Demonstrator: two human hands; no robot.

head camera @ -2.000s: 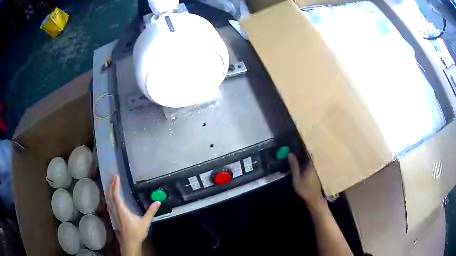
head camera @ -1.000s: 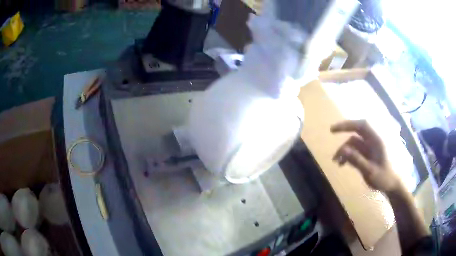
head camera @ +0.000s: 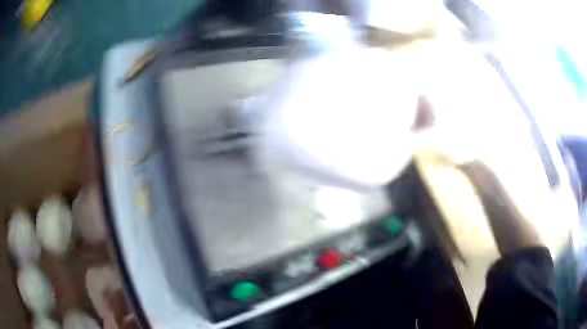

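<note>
The white rounded housing (head camera: 335, 122) is a bright, blurred shape over the rear right of the grey machine plate (head camera: 238, 218). Glare hides its outline and what holds it up. My right hand (head camera: 423, 114) is mostly washed out at the housing's right side; only a dark reddish patch, the wrist and a dark sleeve show. I cannot tell whether it grips the housing. My left hand (head camera: 108, 297) is a blurred reddish-brown shape at the lower left, by the carton of housings. Its fingers and anything in them cannot be made out.
The front panel has a left green button (head camera: 246, 291), a red button (head camera: 330, 259) and a right green button (head camera: 392, 225). White housings (head camera: 54, 223) sit in the left carton. Orange-handled cutters (head camera: 140, 64) lie on the machine's left edge. An open carton flap (head camera: 450, 202) is at the right.
The view has shifted and the front panel shows again. My right hand has moved from over the right carton to beside the housing. My left hand has come into view at the lower left.
</note>
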